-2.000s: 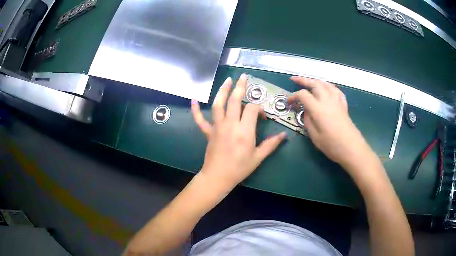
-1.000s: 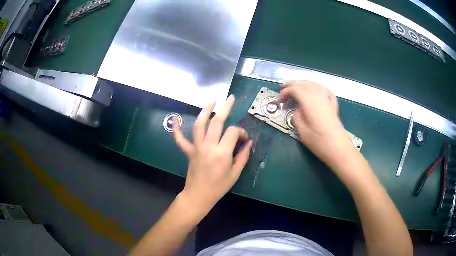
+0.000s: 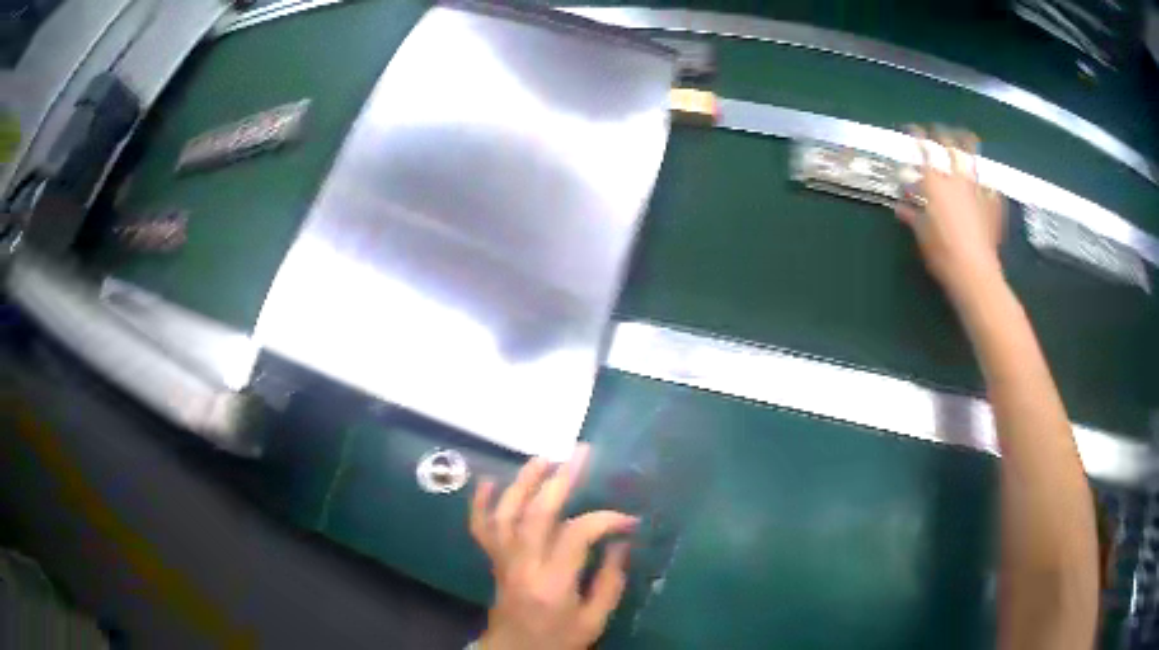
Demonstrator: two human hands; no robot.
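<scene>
My right hand (image 3: 956, 210) reaches far out at the upper right and grips the right end of a four-ring plate (image 3: 845, 174), which lies along the far metal rail; both are blurred and the fingers cover part of the plate. My left hand (image 3: 547, 552) is open and empty, low in the middle, with its fingers spread just below the near corner of the shiny metal sheet (image 3: 470, 216). A loose ring part (image 3: 442, 471) lies on the green surface to the left of my left hand.
Another plate (image 3: 1087, 245) lies right of my right hand. Two more plates (image 3: 244, 135) lie at the left. A near rail (image 3: 801, 375) crosses below my right hand. A yellow block (image 3: 694, 106) sits by the sheet. Machine parts stand at the left edge.
My right hand has moved the four-ring plate from the near bench surface out to the far rail. My left hand has let go of the plate and shifted left. The camera view has moved.
</scene>
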